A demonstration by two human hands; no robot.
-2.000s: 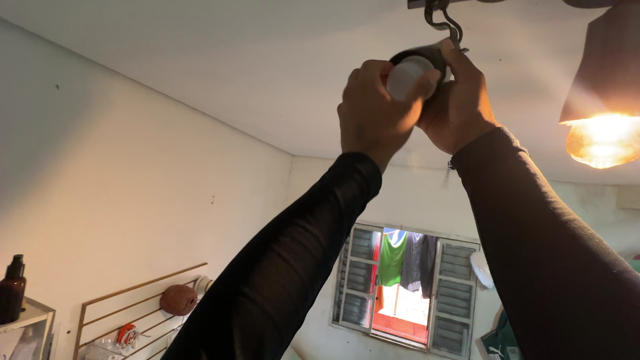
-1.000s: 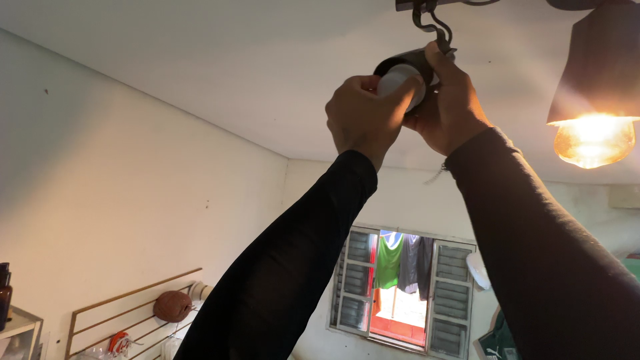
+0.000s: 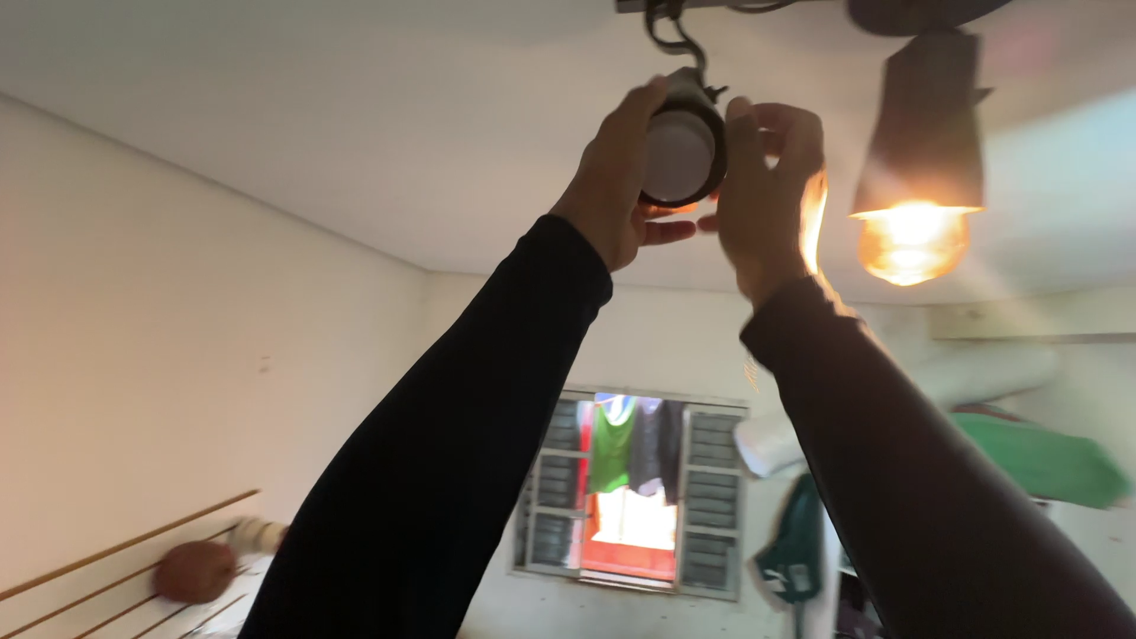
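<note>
Overhead, a dark lamp shade [image 3: 715, 124] hangs from a ceiling fixture by a curved cable, its mouth tilted toward me. The round white face of a light bulb [image 3: 679, 156] fills that mouth. My left hand [image 3: 619, 173] holds the shade from its left side, fingers curling beneath. My right hand [image 3: 774, 182] is raised close to the right rim, thumb and fingers apart; whether a fingertip touches the shade cannot be told. Right of it, a second dark lamp shade [image 3: 927, 124] holds a lit amber glass bulb [image 3: 912, 244].
A dark fixture bar [image 3: 772, 4] runs along the ceiling. On the far wall is a louvred window [image 3: 714, 497] with clothes hanging outside. A wooden wall rack [image 3: 133, 577] with a round brown object [image 3: 195, 572] stands low at left; a green item [image 3: 1038, 457] is at right.
My left hand has moved from the bulb's face to the shade's left side. My right hand has let go of the shade's upper side and moved to its right. The bulb's face is now uncovered.
</note>
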